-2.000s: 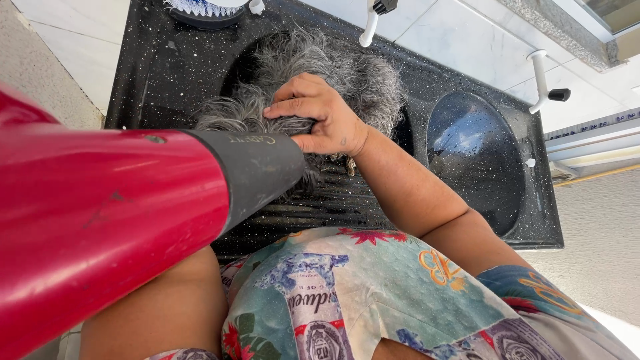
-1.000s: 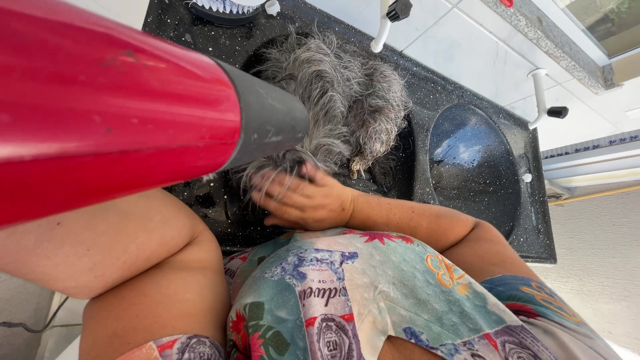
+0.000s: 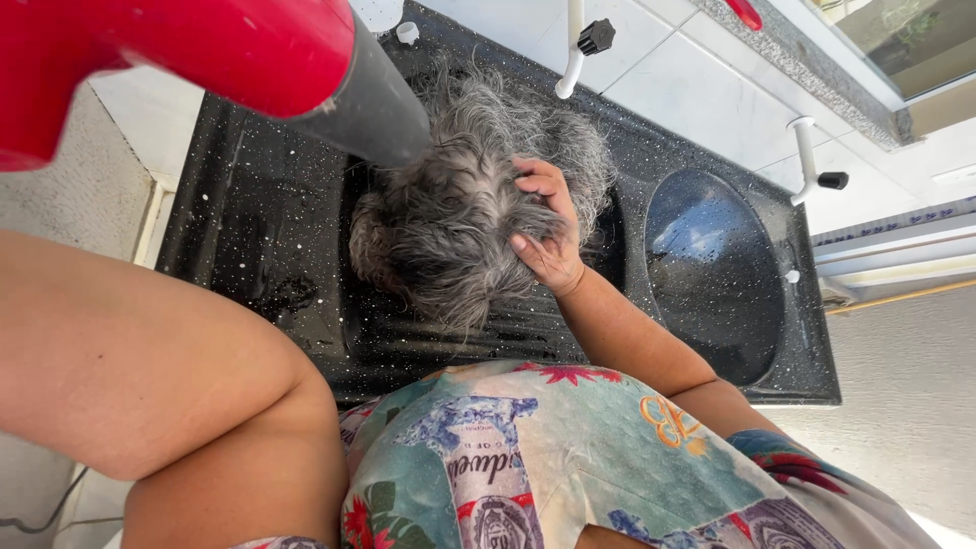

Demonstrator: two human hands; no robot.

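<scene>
A grey, shaggy-haired dog (image 3: 457,206) is in the basin of a black speckled double sink (image 3: 282,229), its head turned down and its face hidden by hair. My right hand (image 3: 550,225) is at the right side of its head, thumb and fingers around a tuft of fur. The black nozzle of a red hair dryer (image 3: 252,53) points at the head from the upper left, close to the fur. My left arm is bent at the left side; the left hand is out of view, so its hold cannot be seen.
A second round basin (image 3: 713,274) lies to the right, with water drops in it. Two white taps with black knobs (image 3: 576,53) (image 3: 808,164) stick out from the tiled wall. A white cap (image 3: 408,33) sits at the back edge. A cable (image 3: 46,518) runs at the lower left.
My right hand has moved up and right, from fur near the sink's front to the side of the dog's head. The dryer has drawn back up and left. More of the head now shows.
</scene>
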